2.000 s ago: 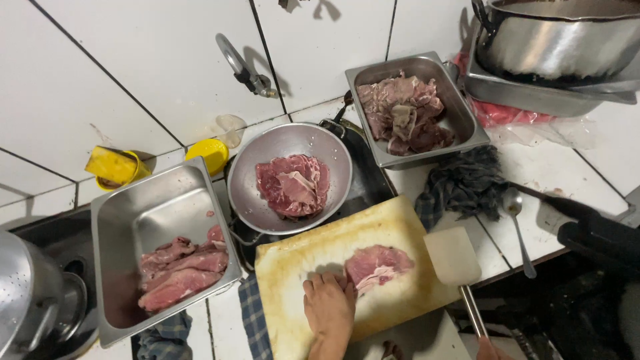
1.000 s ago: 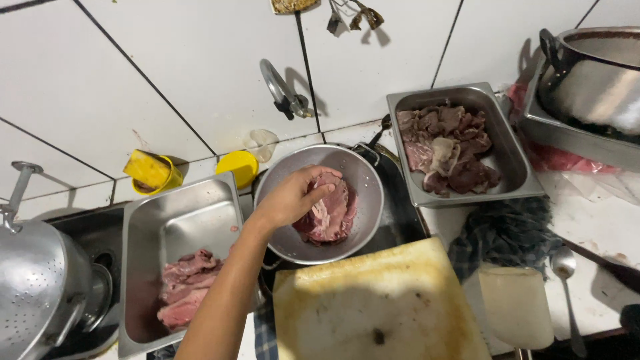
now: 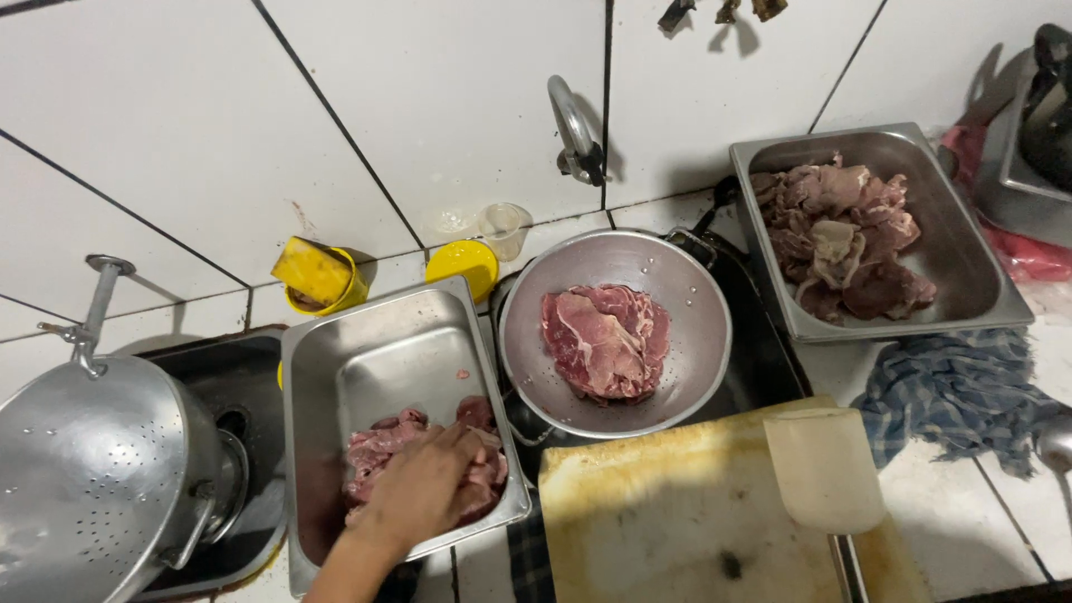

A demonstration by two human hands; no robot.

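Note:
My left hand reaches into the left steel pan, its fingers on the raw meat pieces; whether they grip a piece is hidden. Right of it, a round metal bowl holds a stack of raw meat slices. A stained cutting board lies in front of the bowl. Over its right part is a meat mallet with a pale, broad head and a metal handle that runs out at the bottom edge. My right hand is out of view.
A second steel pan with meat slices stands at right, near a checkered cloth and a spoon. At left, a metal colander stands by the sink. Behind are a yellow container, a yellow lid and a faucet.
My left hand has moved from the meat in the round bowl to the left pan. The slice on the board two seconds ago is no longer there.

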